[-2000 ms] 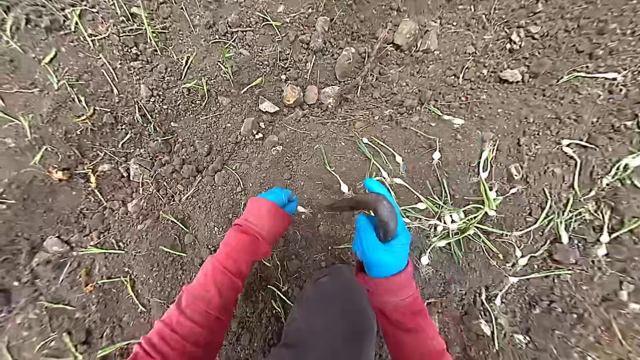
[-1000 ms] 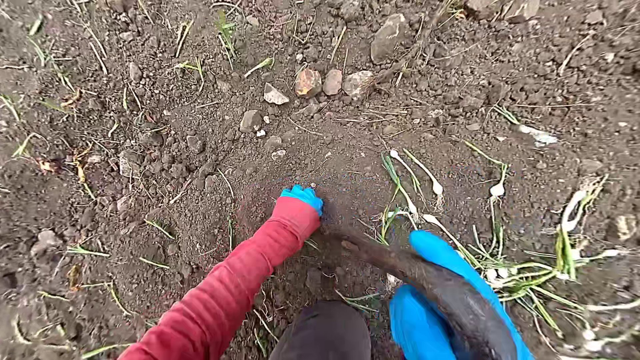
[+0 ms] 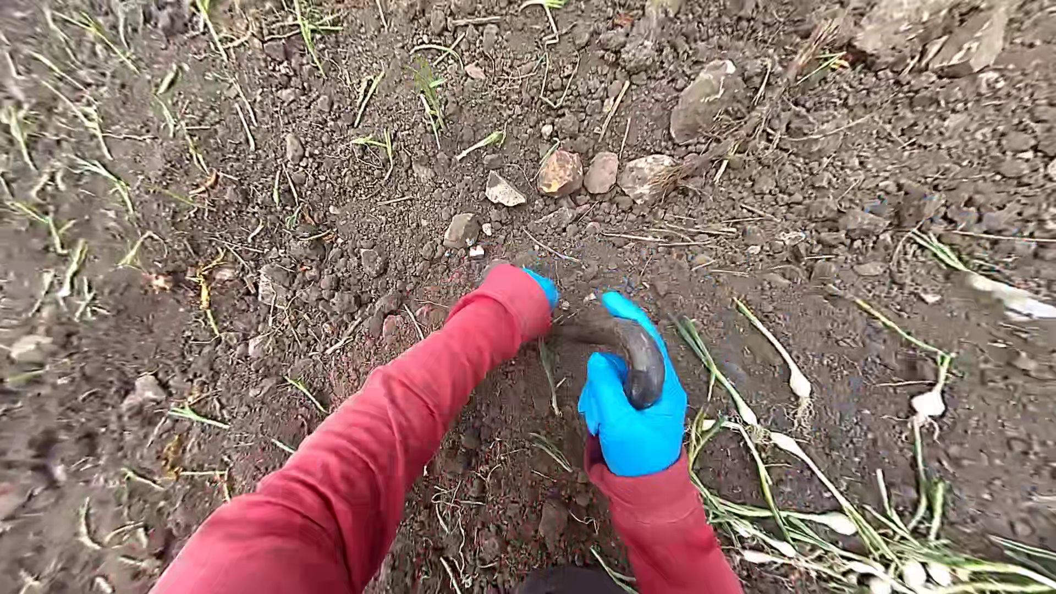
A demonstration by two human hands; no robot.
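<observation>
My right hand (image 3: 639, 396), in a blue glove, grips a dark curved tool (image 3: 643, 363) that looks like a wooden handle. Its narrower end points left along the soil, close to my left hand. My left hand (image 3: 540, 287), gloved in blue, is down at the soil; the red sleeve hides most of it, so its fingers and anything in them cannot be made out. Uprooted onion seedlings (image 3: 837, 521) with white bulbs and green leaves lie in a loose pile to the right of my right hand. A single seedling (image 3: 799, 381) lies above the pile.
Several small stones (image 3: 561, 173) sit in a row beyond my hands, with a larger stone (image 3: 701, 99) farther up. Small green shoots (image 3: 429, 95) stand in the soil at the upper left. My dark-clothed knee (image 3: 569, 581) shows at the bottom edge.
The tool was raised large toward the camera at the lower right a second ago; my right hand has since moved up and left, bringing it down beside my left hand.
</observation>
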